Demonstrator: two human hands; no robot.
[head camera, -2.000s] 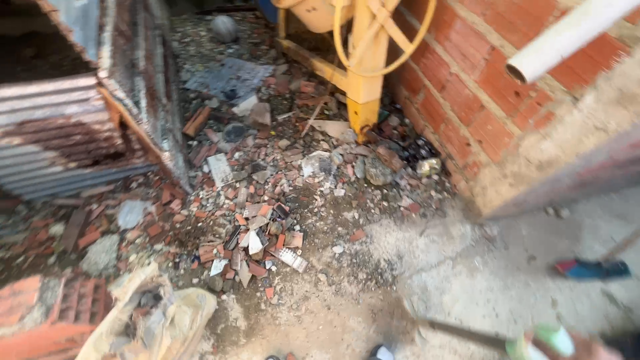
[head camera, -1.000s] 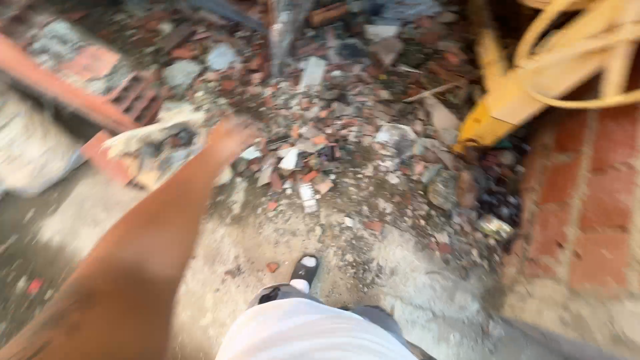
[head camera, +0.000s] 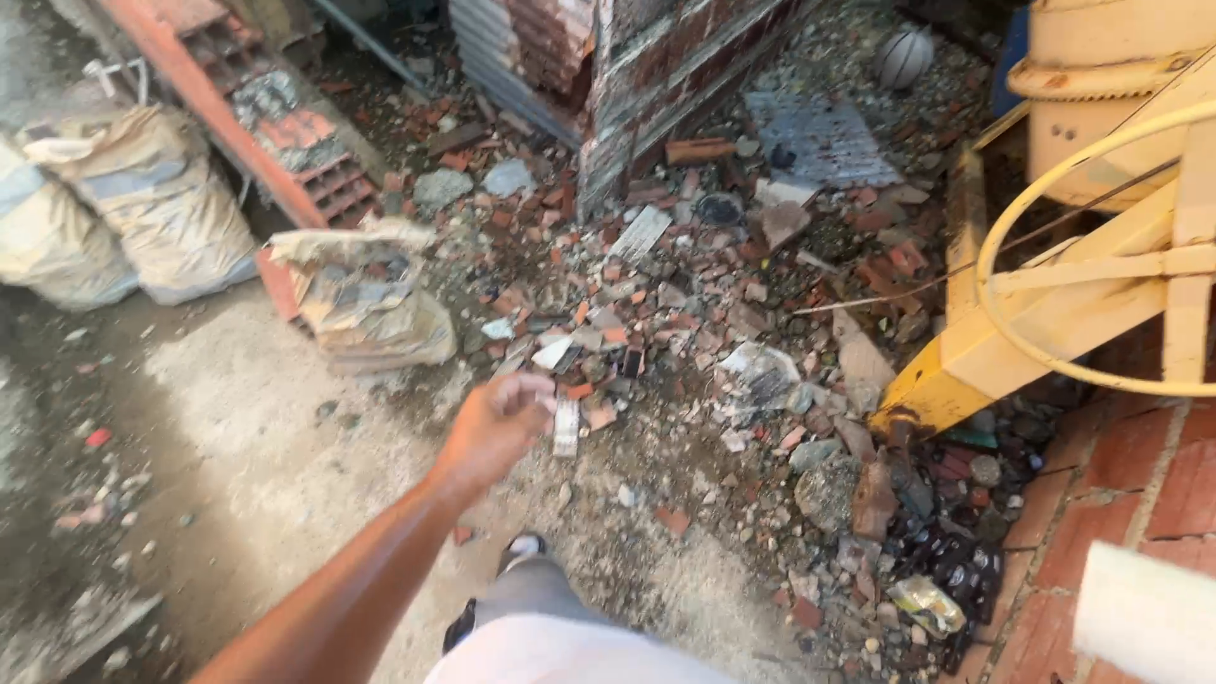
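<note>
My left hand (head camera: 508, 413) reaches out over the near edge of a heap of broken brick and tile rubble (head camera: 608, 332). Its fingers are loosely curled, and whether anything small sits between them cannot be made out. Just right of the fingertips lies a pale strip of tile (head camera: 566, 427); a white tile shard (head camera: 552, 352) is a little beyond. An open sack of rubble (head camera: 380, 318) stands to the left of the hand. My right hand is out of view.
Full sacks (head camera: 166, 204) and hollow bricks (head camera: 332, 190) stand at the left. A rusty corrugated metal sheet (head camera: 532, 57) rises behind the heap. The yellow frame of a concrete mixer (head camera: 959, 370) and a brick wall (head camera: 1121, 494) bound the right; a white pipe (head camera: 1145, 613) juts in below.
My left hand, out of view two seconds ago, came in over the rubble and now is beside the pale tile strip. The view has shifted considerably.
</note>
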